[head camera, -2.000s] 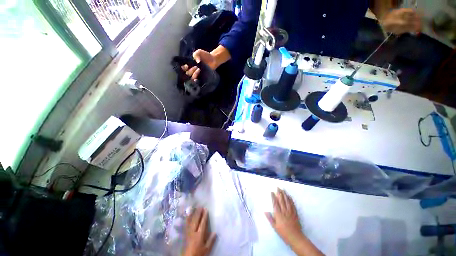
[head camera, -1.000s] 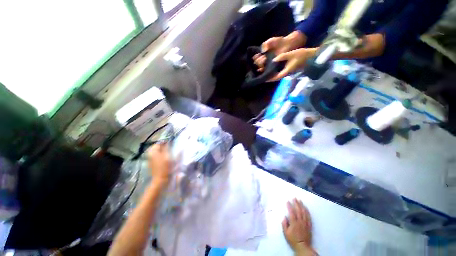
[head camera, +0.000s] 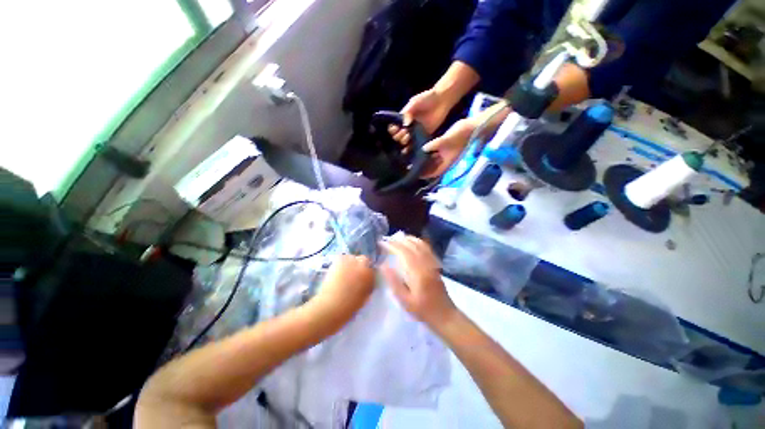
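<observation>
My left hand (head camera: 346, 283) is closed over the clear plastic bags (head camera: 289, 281); a cord runs into its fingers. A black cable (head camera: 245, 266) loops over the bags beside this hand. A white cord (head camera: 307, 134) comes down from the wall socket toward the hands. My right hand (head camera: 417, 278) is beside the left, fingers bent toward it; whether it holds anything cannot be told. White cloth pieces (head camera: 390, 356) lie below both hands.
A white box (head camera: 226, 180) stands by the window wall. A person's hands (head camera: 432, 126) hold a black looped strap (head camera: 413, 163) across from me. Thread cones (head camera: 579, 138) stand on the facing machine table (head camera: 713, 226). A plastic-covered dark strip (head camera: 579, 306) separates the tables.
My left hand has moved from the left side of the bags toward the centre. My right hand has left the white tabletop and come up beside it. The black cable now loops higher.
</observation>
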